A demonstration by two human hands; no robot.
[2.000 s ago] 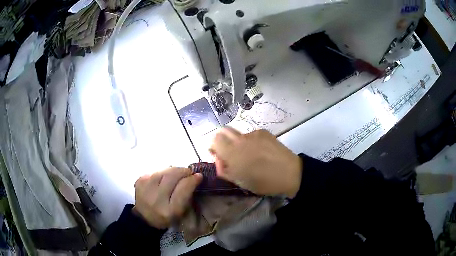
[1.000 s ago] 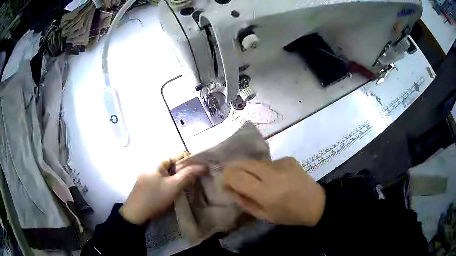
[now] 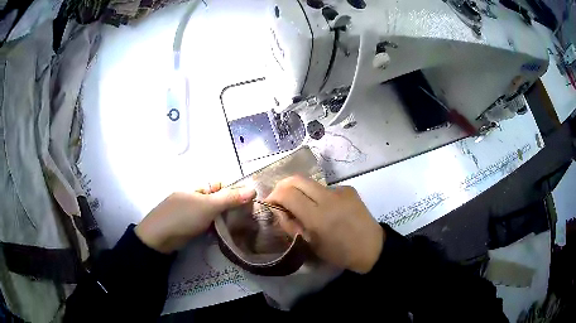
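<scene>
A beige garment part (image 3: 292, 165) with a dark brown band (image 3: 268, 265) is held in front of the machine. The band curves in an open loop on the wearer's side. My left hand (image 3: 192, 214) pinches the cloth's left edge between thumb and fingers. My right hand (image 3: 328, 217) grips the cloth on the right, fingertips close to my left thumb. A thin dark line shows between the fingertips; I cannot tell whether it is a tool or a seam. Paler cloth hangs below, partly hidden by the right hand and sleeve.
The white machine head (image 3: 404, 31) stands behind, its needle area above the shiny slide plate (image 3: 254, 135). A red-handled screwdriver (image 3: 462, 121) and flat black pad (image 3: 420, 104) lie under the arm. A white lamp (image 3: 179, 117) is at left, beside heaped cut pieces (image 3: 28, 145). A printed ruler (image 3: 442, 183) lines the table edge.
The cloth has been turned, and the dark band now shows as a curved loop towards the wearer. My right hand has moved closer to my left. The camera view has shifted.
</scene>
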